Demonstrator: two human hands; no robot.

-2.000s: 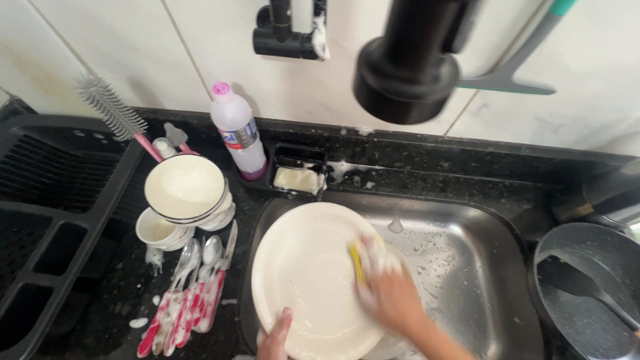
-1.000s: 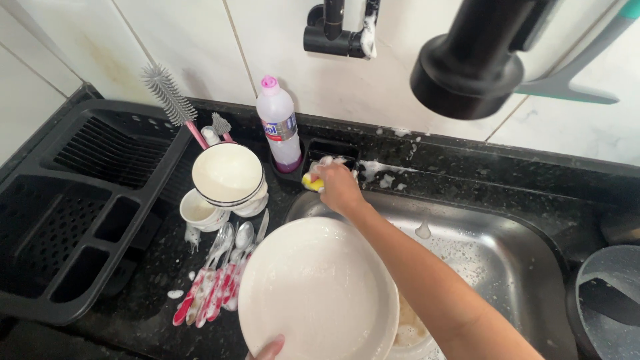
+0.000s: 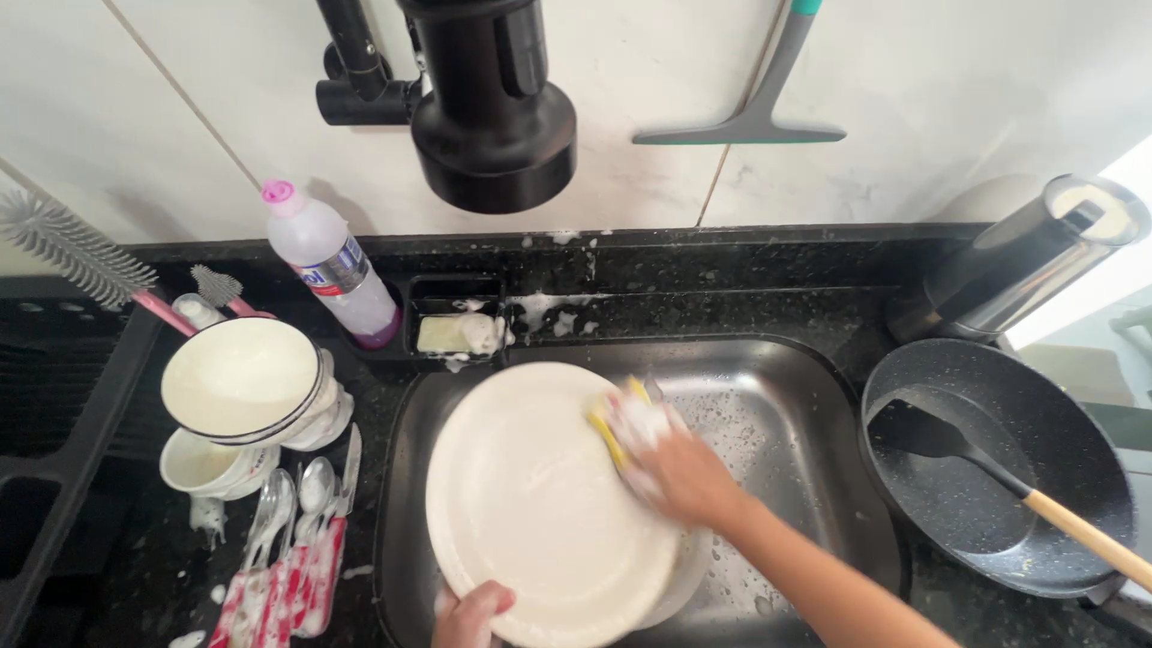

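Note:
A cream-coloured plate (image 3: pixel 549 504) is tilted over the left part of the steel sink (image 3: pixel 783 423). My left hand (image 3: pixel 470 612) grips its lower left rim, thumb on the face, the other fingers mostly hidden. My right hand (image 3: pixel 670 468), blurred and foamy, presses a yellow sponge (image 3: pixel 612 436) on the plate's right edge. Part of another dish shows beneath the plate. Behind the plate, a foamy bar of soap (image 3: pixel 445 334) lies in a black holder beside a detergent bottle (image 3: pixel 333 265).
Left of the sink are stacked bowls (image 3: pixel 241 378), soapy red-handled cutlery (image 3: pixel 292 567), bottle brushes (image 3: pixel 76 247) and a black dish rack (image 3: pixel 85 396). A black faucet (image 3: pixel 495 117) hangs above. At right sits a dark pan (image 3: pixel 954 504) with a wooden-handled spatula (image 3: pixel 990 468).
My right hand has come back from the soap holder to the plate's right edge with the sponge. My left hand still holds the plate's rim. The view has shifted right.

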